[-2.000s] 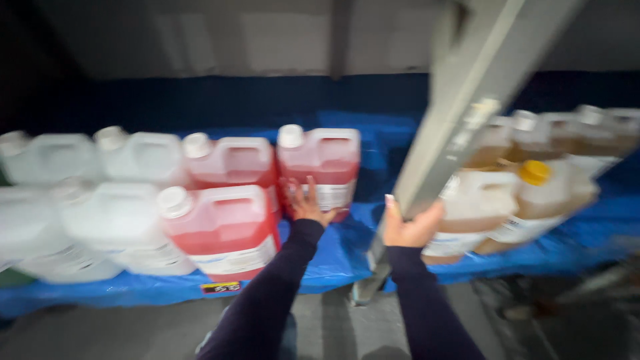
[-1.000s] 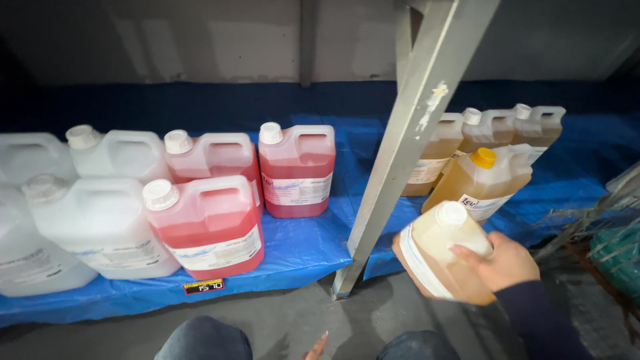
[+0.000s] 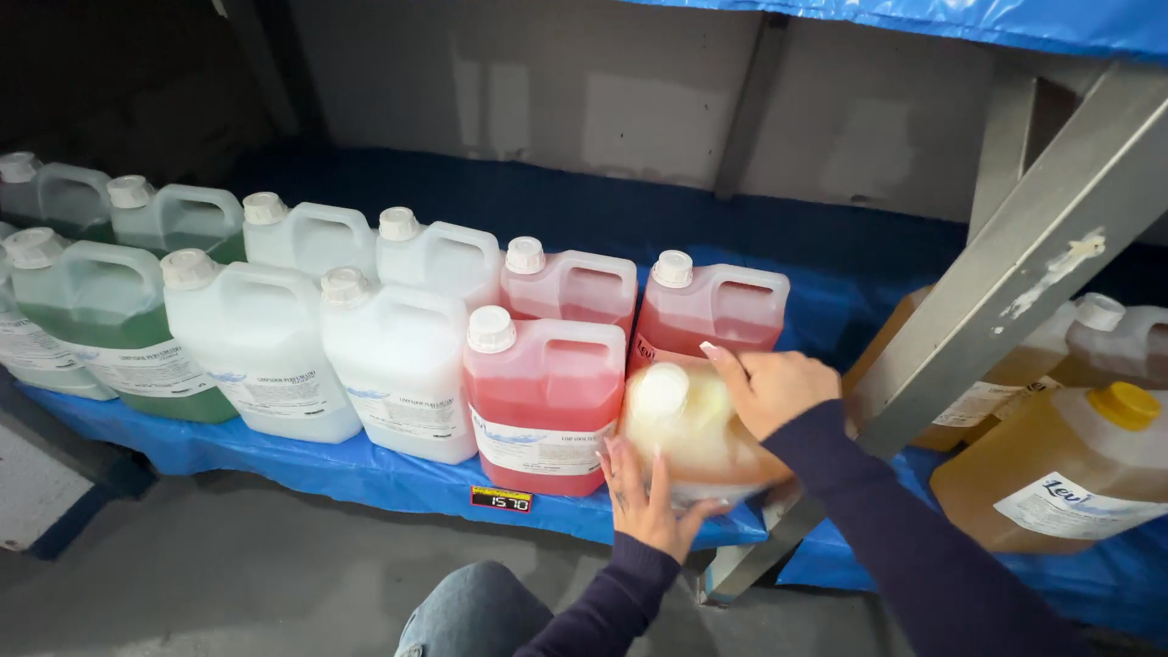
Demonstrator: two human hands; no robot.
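A blurred plastic jug of pale amber liquid (image 3: 698,438) stands at the front edge of the blue-covered shelf, in front of a red jug (image 3: 721,306). My right hand (image 3: 776,392) is on its upper right, at the handle, which the fingers mostly hide. Low against the jug's left front lies my left hand (image 3: 650,497), fingers spread and nothing gripped in it. Directly left of the jug is another red jug (image 3: 546,392) with a white cap and a label.
White jugs (image 3: 392,365) and green jugs (image 3: 128,338) line the shelf to the left. A metal shelf post (image 3: 1013,274) slants at the right, with amber jugs beyond, one yellow-capped (image 3: 1063,465). A price tag (image 3: 500,499) hangs on the front edge.
My right hand has brought the pale amber jug from right of the post to left of it, beside the red jugs. My left hand has come up to it. The view has shifted.
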